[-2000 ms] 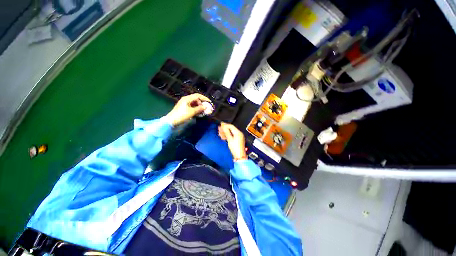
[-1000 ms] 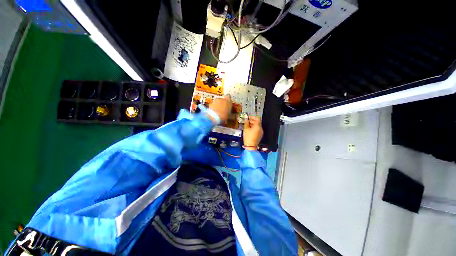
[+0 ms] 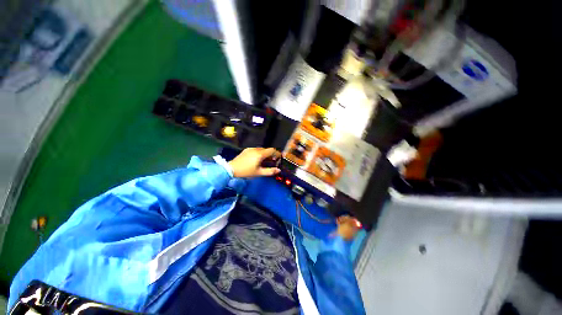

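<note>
Three orange fixtures with dark cross-shaped centres (image 3: 326,165) stand in a group beside a silver-grey metal plate (image 3: 359,165). The nearest fixture holds a pale round part. The button panel (image 3: 306,192) runs along the front edge, with red lights at both ends. My left hand (image 3: 256,163) is at the panel's left end, fingers curled; a dark spot shows between the fingertips, too blurred to name. My right hand (image 3: 348,227) is at the panel's right end by a red light, small and blurred. The black parts tray (image 3: 206,114) holds dark and yellow round parts.
Green conveyor belt (image 3: 129,138) on the left, with a small loose part (image 3: 39,223). A printed sheet (image 3: 297,89) lies behind the fixtures. Machine head and tubing hang above, blurred. The white enclosure edge (image 3: 233,52) rises beyond the tray. A blue mat (image 3: 271,198) lies below my hands.
Both hands have left the fixtures: my left hand moved to the panel's left end, my right hand to its right end. A pale round part now shows in the nearest fixture. The view has turned.
</note>
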